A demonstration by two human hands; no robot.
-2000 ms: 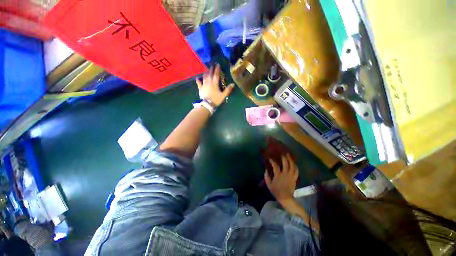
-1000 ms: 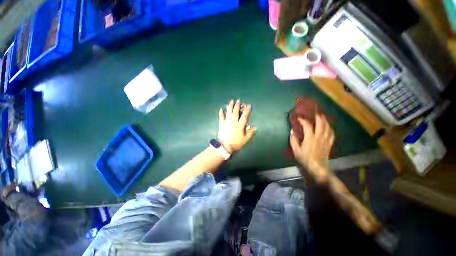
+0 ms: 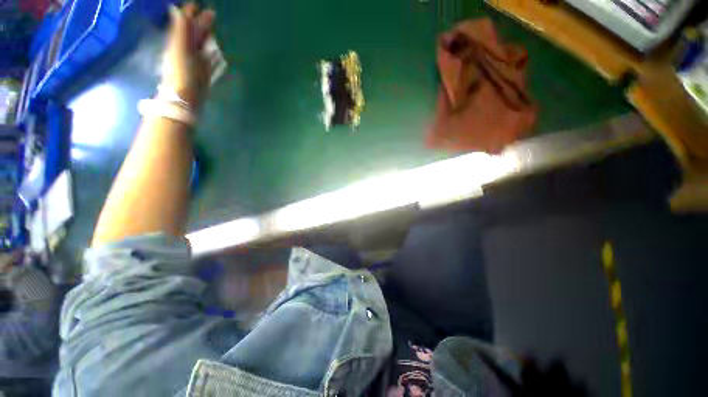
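A block of short black pieces [image 3: 339, 91] with gold tips on its right side and pale tips on its left lies on the green bench top. A crumpled reddish-brown cloth [image 3: 485, 89] lies to its right, near the front edge. My left hand [image 3: 186, 50] is stretched out at the upper left, blurred, at the white packet [image 3: 214, 62], which it partly hides. Whether the fingers hold the packet cannot be told. My right hand is not in view.
Blue bins [image 3: 78, 46] stand at the upper left. The pale metal front edge [image 3: 373, 194] of the bench crosses the middle. The cardboard shelf box [image 3: 578, 39] and part of the scale [image 3: 621, 19] are at the upper right. Another person's sleeve [image 3: 31, 310] shows at the far left.
My left hand has left the middle of the bench and reached to the upper left, uncovering the black block. My right hand has left the cloth and gone out of view. The camera view has shifted.
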